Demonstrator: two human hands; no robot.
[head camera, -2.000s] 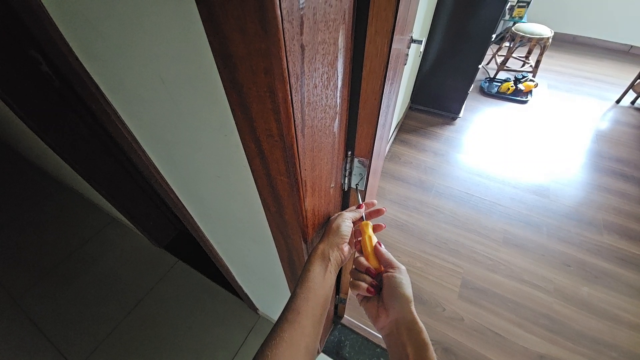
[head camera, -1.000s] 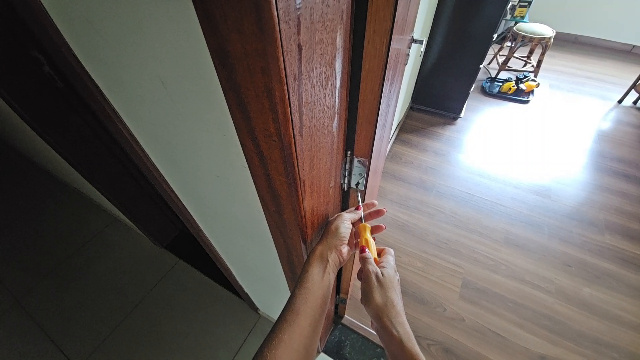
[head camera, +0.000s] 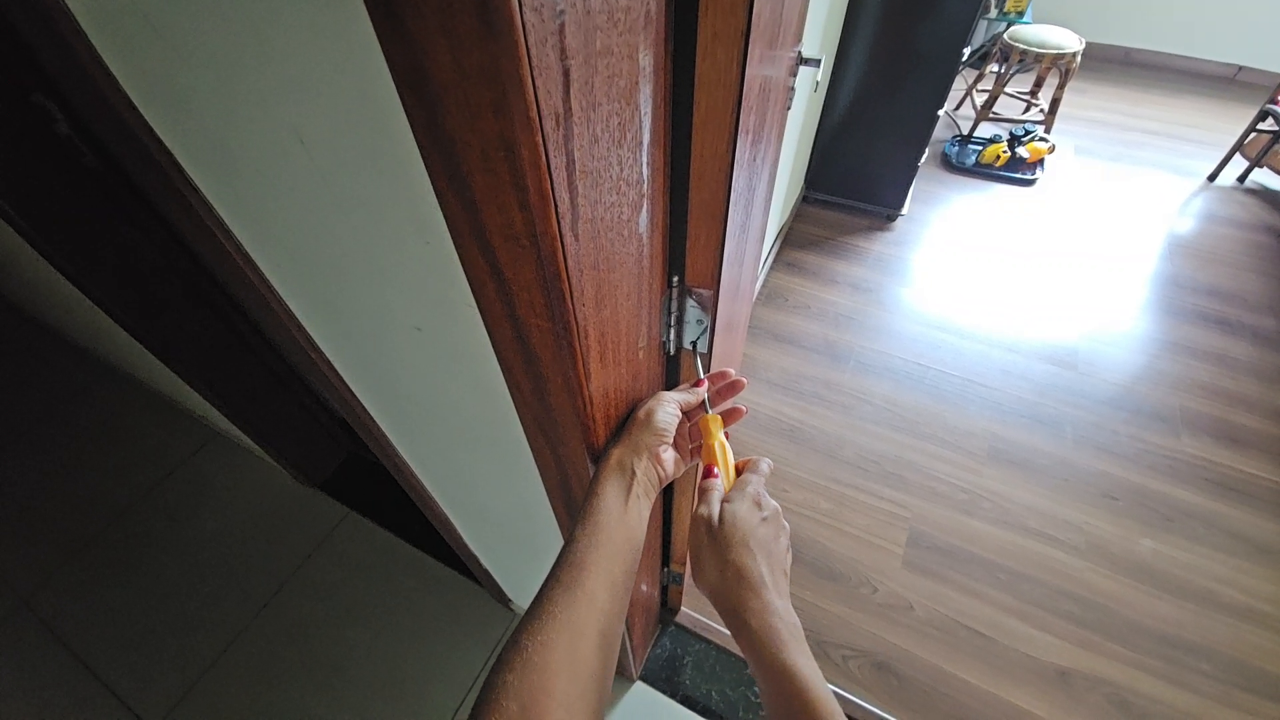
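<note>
My right hand (head camera: 742, 530) grips the yellow handle of a screwdriver (head camera: 716, 448), its shaft pointing up. The shaft's end is at the lower part of a metal hinge (head camera: 696, 318) on the edge of a wooden door (head camera: 765, 150). Thumb and fingers of my left hand (head camera: 682, 425) are at the screwdriver's shaft, just above the handle, with the other fingers spread behind it. A reddish wooden door frame (head camera: 600, 220) stands left of the hinge. Whether the tip sits in a screw is too small to tell.
A second hinge (head camera: 673, 577) is lower down. Beyond the door are a dark cabinet (head camera: 885, 100), a round stool (head camera: 1043, 40) and a black tray (head camera: 1000, 174) with yellow items on a wood-look floor (head camera: 1000, 480). A pale wall (head camera: 330, 230) stands left of the frame.
My right hand has changed its grip on the screwdriver handle: its fingers were spread around it two seconds ago and now lie closed, thumb on top. My left hand stays at the shaft.
</note>
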